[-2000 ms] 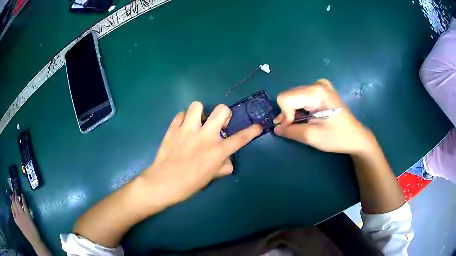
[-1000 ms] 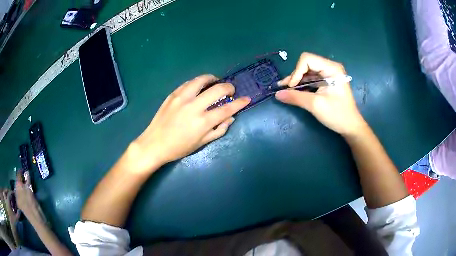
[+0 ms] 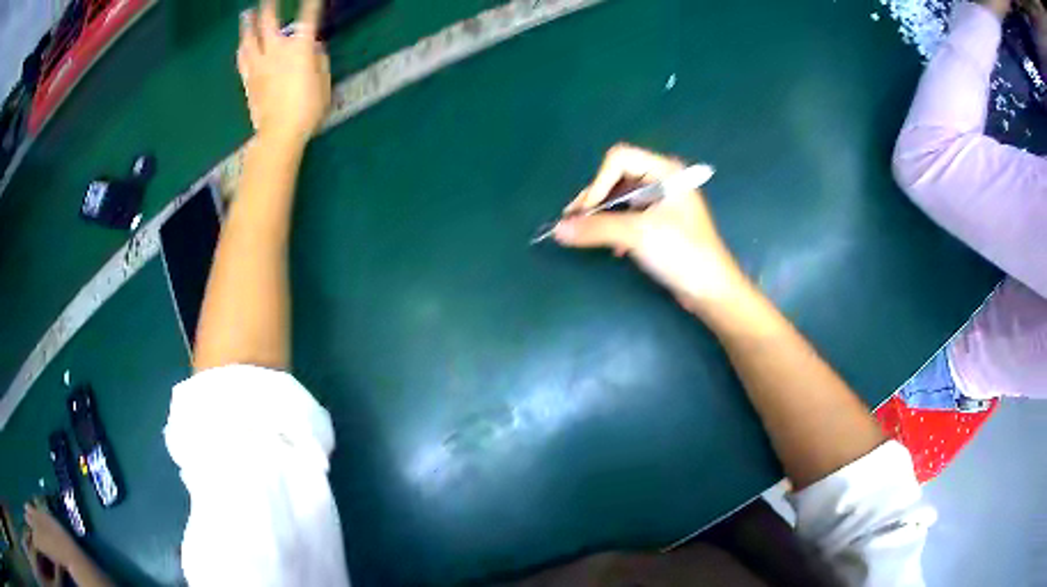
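My left hand is stretched far out past the pale strip at the top left. Its fingertips are at the picture's top edge, beside a dark object that is cut off by the edge. Whether the fingers grip it cannot be told. My right hand holds slim tweezers like a pen, with the pointed tip towards the left, above the green surface. Nothing can be made out at the tip.
A smartphone lies at left, partly hidden by my left forearm. A dark unit with a small attached piece lies beyond the strip. Two dark units lie lower left, near another person's hand. A pink sleeve is at right.
My left hand has left the dark housing's former spot and moved up and left beyond the strip. The housing is gone from in front of me. My right hand has moved left, still holding the tweezers.
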